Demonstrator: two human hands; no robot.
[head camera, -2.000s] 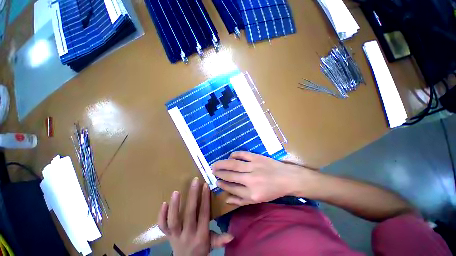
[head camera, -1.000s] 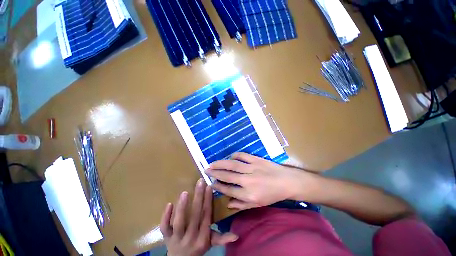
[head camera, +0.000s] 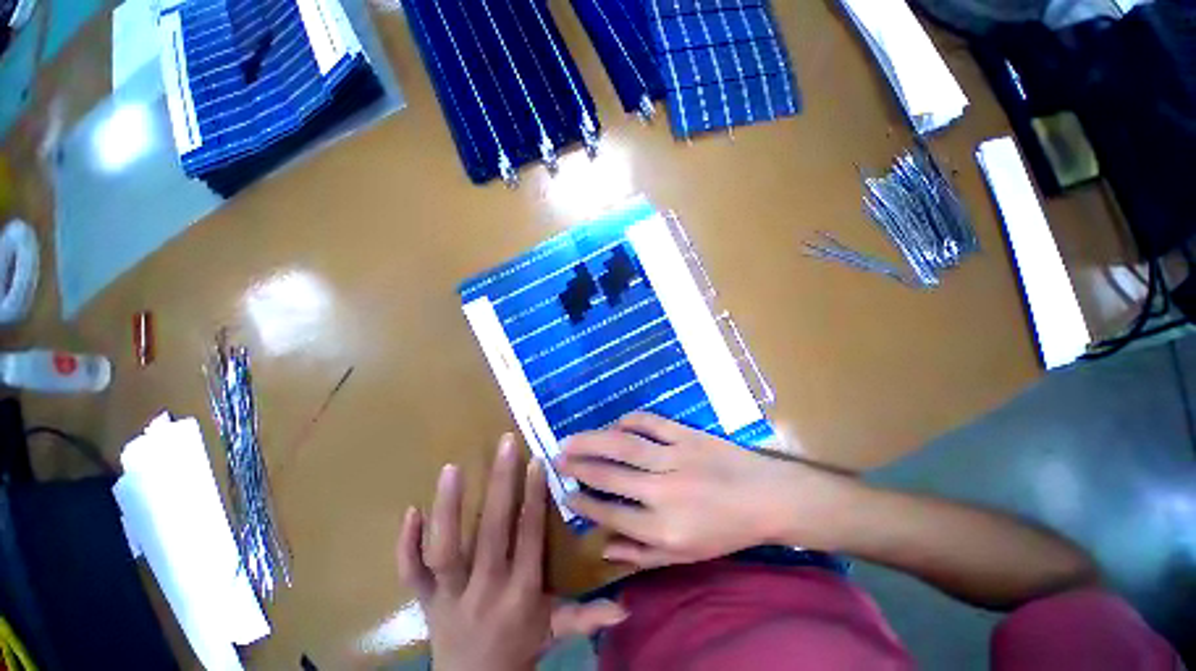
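Observation:
A blue solar cell assembly (head camera: 610, 354) with thin silver lines and two black marks near its far end lies on the tabletop. A white strip (head camera: 518, 393) runs along its left edge and a wider white strip (head camera: 695, 328) along its right. Thin silver ribbon sticks out at the right side. My right hand (head camera: 682, 492) lies on its near end, fingertips on the left strip, and hides that corner. My left hand (head camera: 485, 570) is empty, palm down with fingers spread, its fingertips beside the near left corner.
Silver ribbon bundles lie at left (head camera: 243, 459) and right (head camera: 918, 216). White strips lie at left (head camera: 190, 544) and right (head camera: 1036, 256). A blue stack (head camera: 262, 85) is upper left, dark blue cells (head camera: 505, 79) at the back. A white bottle (head camera: 55, 371) is at far left.
The view has shifted slightly, so the things on the table appear lower and further right. My left hand has moved slightly left, away from the panel, with its fingers more spread. My right hand stays on the panel.

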